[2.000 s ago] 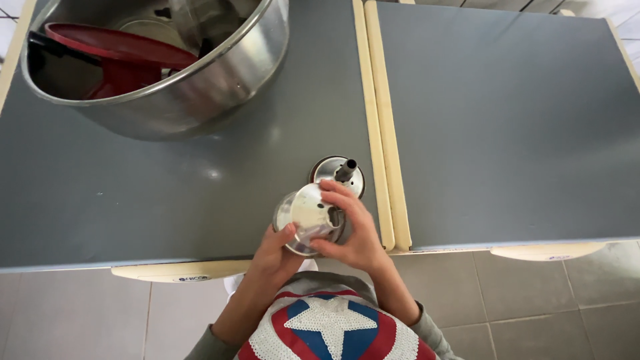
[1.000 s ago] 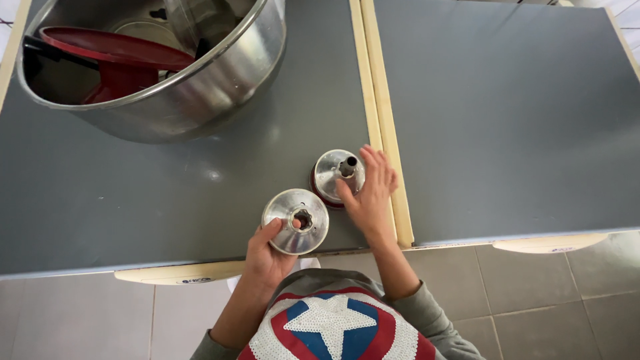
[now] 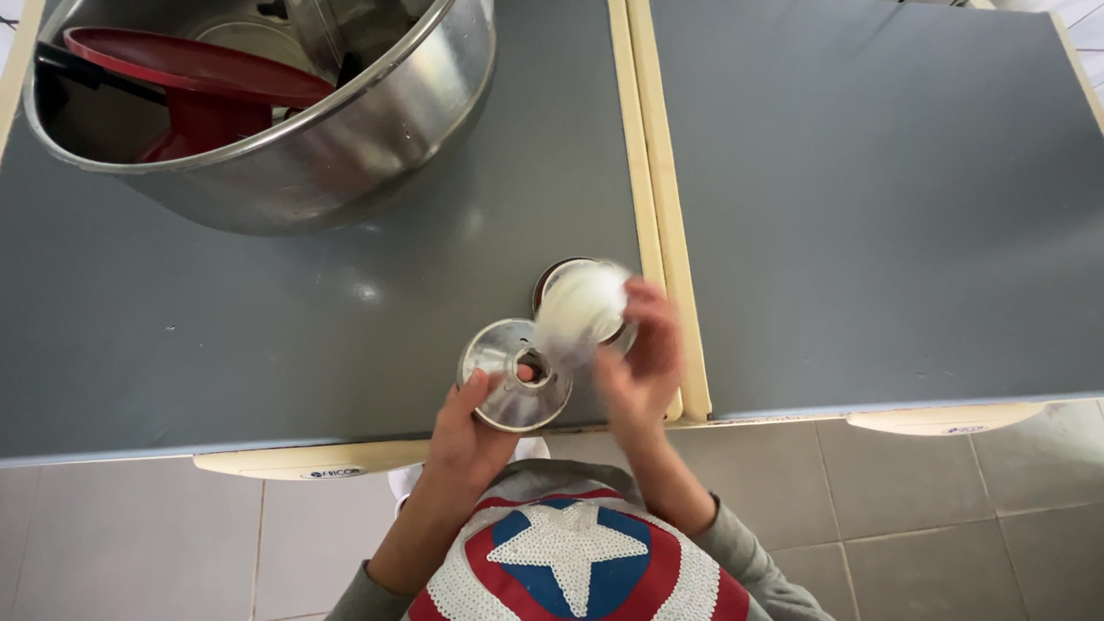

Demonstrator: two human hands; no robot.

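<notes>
My left hand (image 3: 474,427) grips a round clear-and-metallic disc-shaped part (image 3: 504,401) by its lower left rim. A fingertip shows through the hole in its middle. My right hand (image 3: 642,362) holds a whitish, motion-blurred round part (image 3: 586,302) by its right side, just up and to the right of the disc. Behind the blurred part lies another round piece with a dark rim (image 3: 542,285) on the grey surface, mostly hidden.
A large metal bowl (image 3: 388,129) at the upper left holds a red plate-like piece on a stem (image 3: 216,69) and black-handled items. Cream edge strips (image 3: 651,216) divide the grey tops (image 3: 880,216). Tiled floor lies below the front edge.
My right hand was at the round piece with the dark stub one second ago; now it holds a blurred whitish part over that place. My left hand keeps its hold on the disc.
</notes>
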